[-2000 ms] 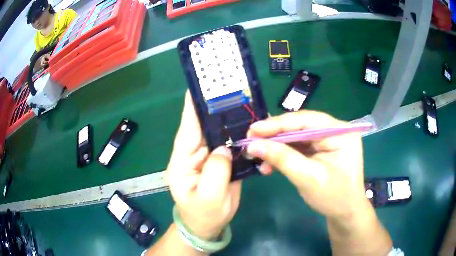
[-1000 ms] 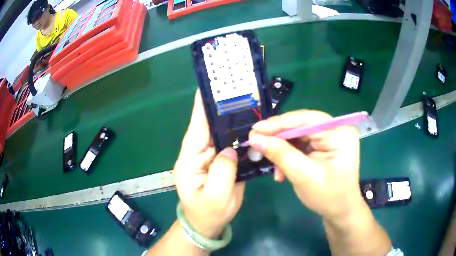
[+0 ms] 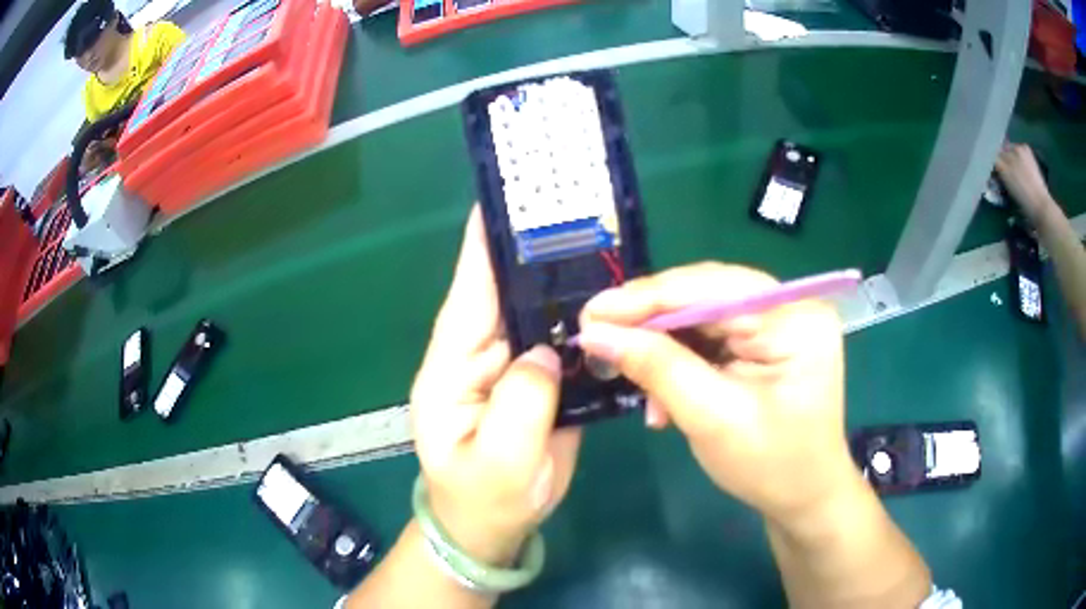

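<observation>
My left hand point(image 3: 494, 405) holds an open black phone housing point(image 3: 524, 292) upright, its thumb near a tiny gold or silver part point(image 3: 557, 333). A white keypad board point(image 3: 550, 155) fills the housing's upper half, with a blue strip point(image 3: 565, 242) along its lower edge. Thin red wires point(image 3: 613, 264) curve beside the strip. My right hand point(image 3: 738, 387) holds pink tweezers point(image 3: 750, 297), their tip at the tiny part. A round silver speaker point(image 3: 601, 365) is partly hidden by my right fingers.
More phone housings lie on the green belt point(image 3: 393, 226) and worktop. A pale metal rail point(image 3: 238, 462) and grey post point(image 3: 967, 155) border them. Red-orange trays point(image 3: 238, 131) stand across the belt near a person in yellow point(image 3: 137, 60). Another person's hand point(image 3: 1024, 173) reaches in at right.
The belt phones have moved left, and the yellow-framed phone no longer shows. The held housing has shifted slightly right. Another person's arm has appeared at the right.
</observation>
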